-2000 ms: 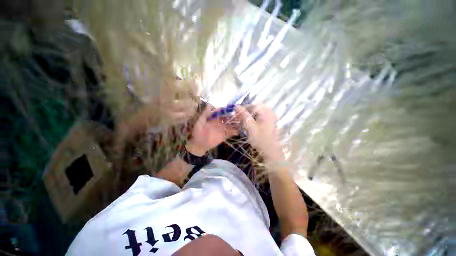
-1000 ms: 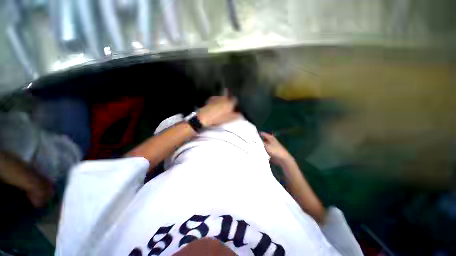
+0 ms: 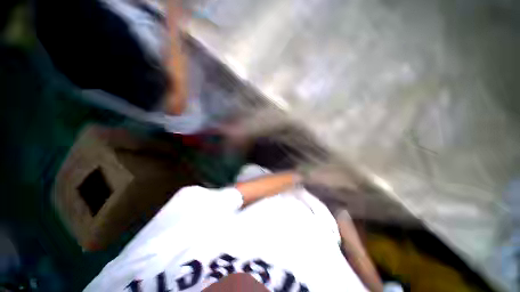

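Note:
The view is strongly blurred. My left forearm crosses in front of my white shirt, and my left hand [image 3: 296, 179] is a smear near the bench edge. My right forearm is low on the right, and my right hand [image 3: 344, 219] is blurred beside the shirt. Whether either hand holds anything cannot be told. The pale, glossy bench [image 3: 342, 74] fills the upper right. Its edge runs diagonally past my hands. No separate part can be made out on it, only faint dark lines.
A cardboard box [image 3: 117, 194] with a dark hand hole stands at the left. Another person's arm [image 3: 177, 74] and dark clothing [image 3: 102, 57] show at the upper left. A yellow thing [image 3: 407, 262] lies under the bench edge at the lower right. The floor is dark green.
The view has swung round, and the box and diagonal bench edge show again. Two seconds ago both hands were together at a bluish thing above the bench edge; now they are lower and apart.

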